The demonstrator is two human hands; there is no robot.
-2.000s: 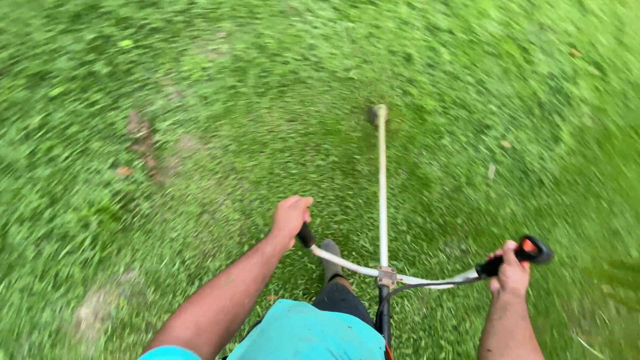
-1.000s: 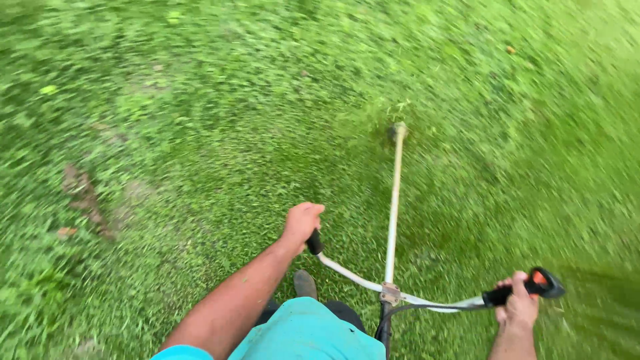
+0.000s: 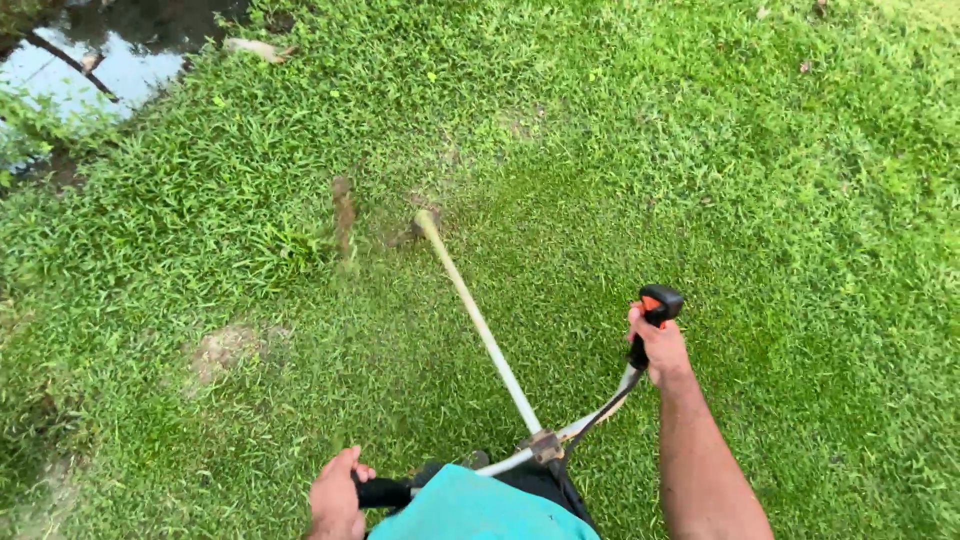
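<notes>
A brush cutter with a handlebar crosses the view, its pale shaft (image 3: 484,330) running up and left from the clamp (image 3: 547,446) to the cutting head (image 3: 425,223) low in the grass. My left hand (image 3: 339,491) is closed around the black left grip (image 3: 384,493), beside my turquoise shirt. At the right, my right hand (image 3: 658,343) holds the black control grip (image 3: 661,301) with its orange part, and a dark cable runs down from it along the bar. The hidden lower end of the machine lies beneath the shirt.
Water (image 3: 97,67) lies at the upper left behind a bank of taller grass (image 3: 187,195). A pale object (image 3: 256,50) rests at its edge. A bare soil patch (image 3: 225,349) shows at the left, and a brown strip (image 3: 344,214) stands just left of the cutting head.
The cutting head has swung to the left, with my right hand now farther forward and my left hand drawn back near my body. The view has shifted, and the water has come into it.
</notes>
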